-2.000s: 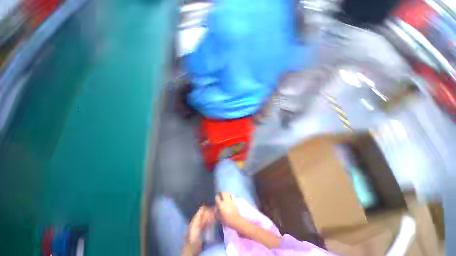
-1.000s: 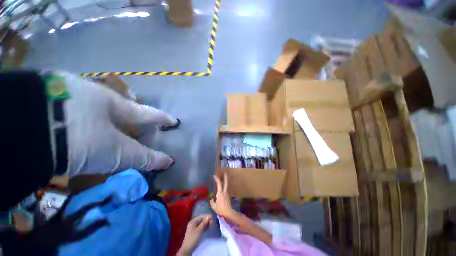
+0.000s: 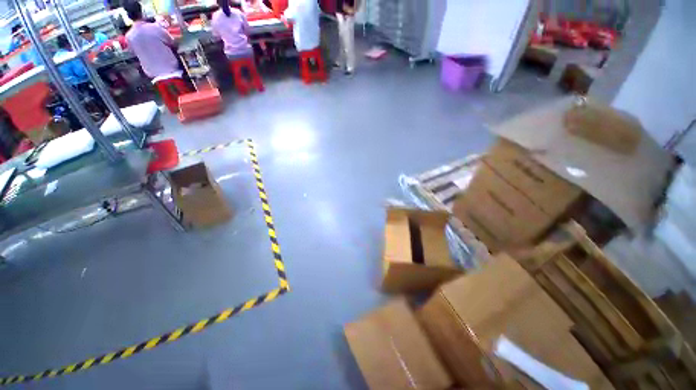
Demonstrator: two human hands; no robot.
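Note:
Neither of my hands is in the picture. Nearest in front of me are brown cardboard cartons at the lower right. One carton flap (image 3: 397, 346) is at the bottom edge. A larger carton top (image 3: 507, 297) lies beside it, with a white curved strip (image 3: 538, 366) on it, cut off by the bottom edge. A smaller open carton (image 3: 416, 247) stands behind them on the grey floor. The inside of the nearest carton is out of view.
Wooden pallets (image 3: 610, 286) and a big carton (image 3: 519, 190) stand at right. Yellow-black tape (image 3: 267, 209) marks the floor. A bench (image 3: 84, 183) and another open carton (image 3: 200, 199) are at left. Several people stand at benches at the back, near a purple bin (image 3: 462, 72).
The view has swung up towards the hall. My hands, the nearby people and the filled carton's contents have left the picture. The cartons now show lower at the right.

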